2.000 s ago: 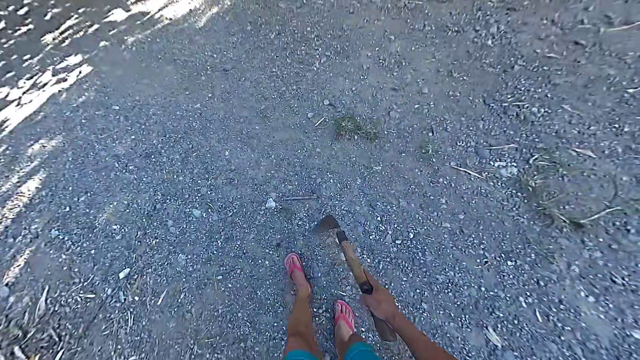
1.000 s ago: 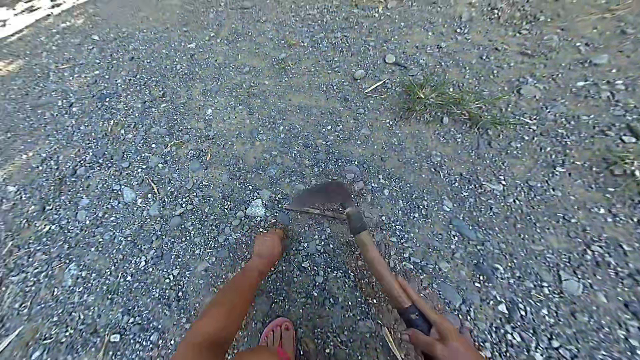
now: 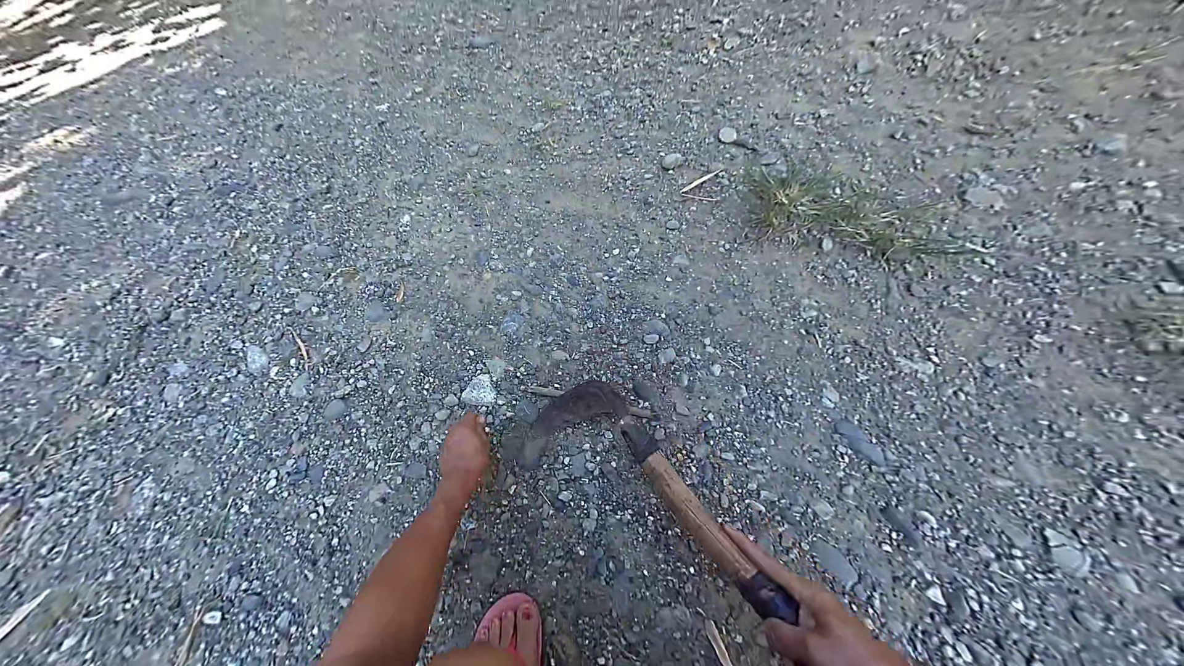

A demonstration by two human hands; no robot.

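Note:
My right hand (image 3: 800, 610), at the lower right, is closed on a wooden-handled tool (image 3: 689, 509) with dark wrapping near the grip. Its dark curved metal blade (image 3: 583, 405) is low over the gravel, blurred at the tip, across a thin stick (image 3: 546, 391). Left of the blade, my left hand (image 3: 465, 453) reaches down to the ground with its fingers bent; whether it pinches something small cannot be told. A whitish stone (image 3: 479, 391) lies just beyond the fingertips of that hand.
Gravel and loose stones cover the ground. A grass tuft (image 3: 832, 211) grows at the upper right, with a pale twig (image 3: 700, 182) to its left. My foot in a pink sandal (image 3: 511, 629) stands at the bottom edge. Sunlit patches lie at the upper left.
My left hand, out of sight two seconds ago, has come down beside the blade. The view has moved much closer to the ground. The right hand has kept the tool.

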